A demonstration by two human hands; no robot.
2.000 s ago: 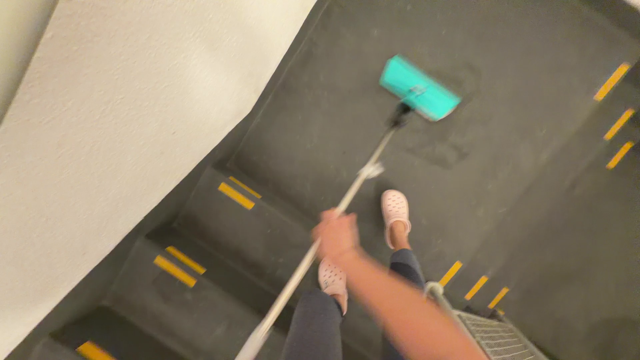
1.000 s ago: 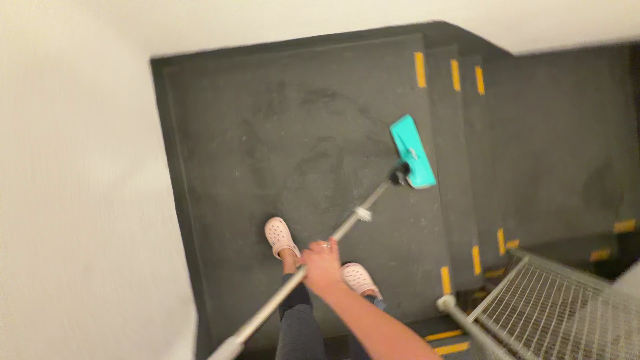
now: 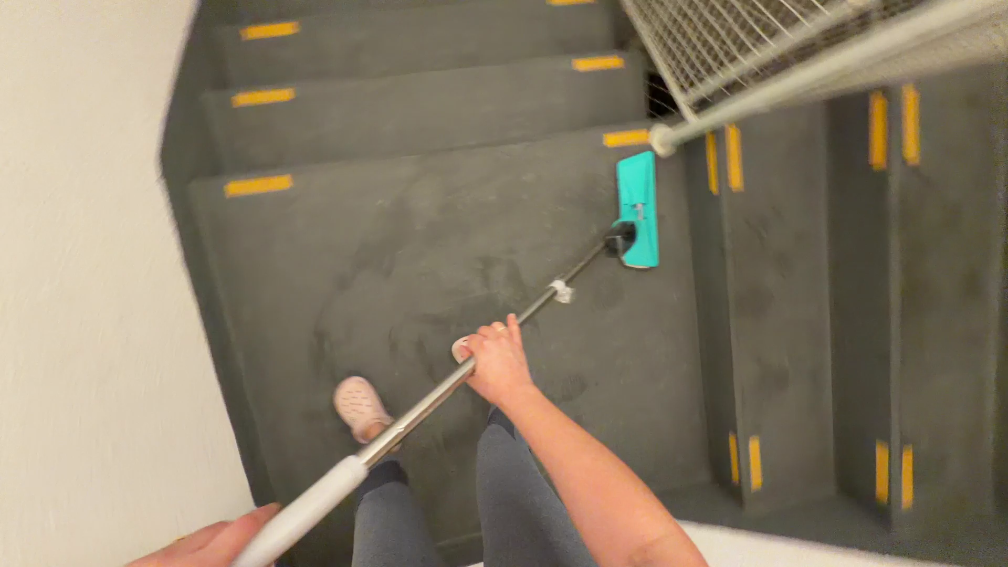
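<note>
My right hand [image 3: 498,361] is wrapped around the metal pole of a flat mop [image 3: 429,403], about midway along it. At the bottom left edge my left hand [image 3: 224,539] is on the pole's white grip [image 3: 311,504]; part of that hand is cut off by the frame. The turquoise mop head [image 3: 639,209] lies on the dark landing [image 3: 441,236], close to the foot of the railing. A black joint [image 3: 620,237] links pole and head, and a white clip [image 3: 561,290] sits on the pole below it.
Dark steps with yellow strips [image 3: 258,186] run along the top, and more steps [image 3: 780,315] lie to the right. A metal handrail with wire mesh [image 3: 787,79] juts in at the upper right. A pale wall [image 3: 87,276] borders the left. My pink clog [image 3: 360,405] is on the landing.
The view has turned strongly, bringing the railing to the upper right. The mop head now lies beside the railing's end, and my left hand has come into view at the grip.
</note>
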